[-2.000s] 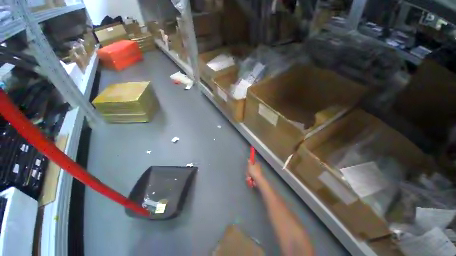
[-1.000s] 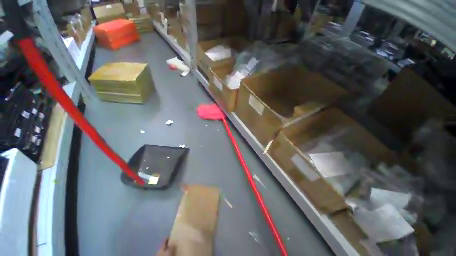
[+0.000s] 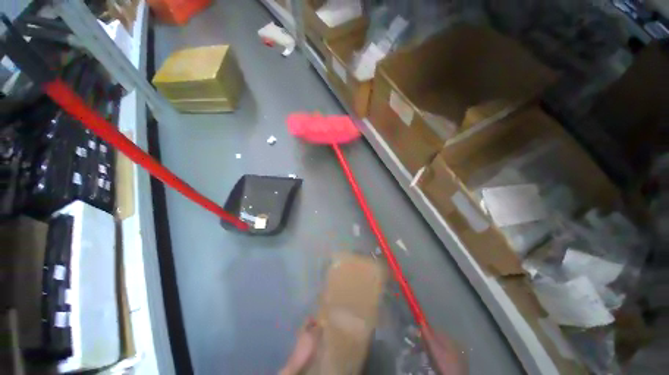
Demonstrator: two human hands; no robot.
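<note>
A brown cardboard piece point(image 3: 351, 311) is at the bottom centre, blurred. My left hand point(image 3: 304, 348) holds it by its left edge. My right hand point(image 3: 445, 353), blurred and cut off by the bottom edge, is closed around the red handle of the broom point(image 3: 374, 227). The broom's pink-red head point(image 3: 323, 129) lies on the floor against the right shelf rail. The black dustpan point(image 3: 268, 199) sits on the floor with small white scraps in it. Its thick red handle leans up to the left. Crumpled clear plastic point(image 3: 412, 359) shows between my hands.
Open cardboard boxes point(image 3: 401, 135) with papers and clear bags stand along the right shelf rail point(image 3: 469, 267). A yellow-taped carton point(image 3: 196, 79) and an orange-red one point(image 3: 178, 7) lie ahead on the left. White litter point(image 3: 277, 36) lies further up the aisle. Bagged black parts fill the left shelf.
The view has tilted down. The cardboard, on the floor at first, is now in my left hand. My right hand has come back into view on the broom handle, and more of the broom head shows.
</note>
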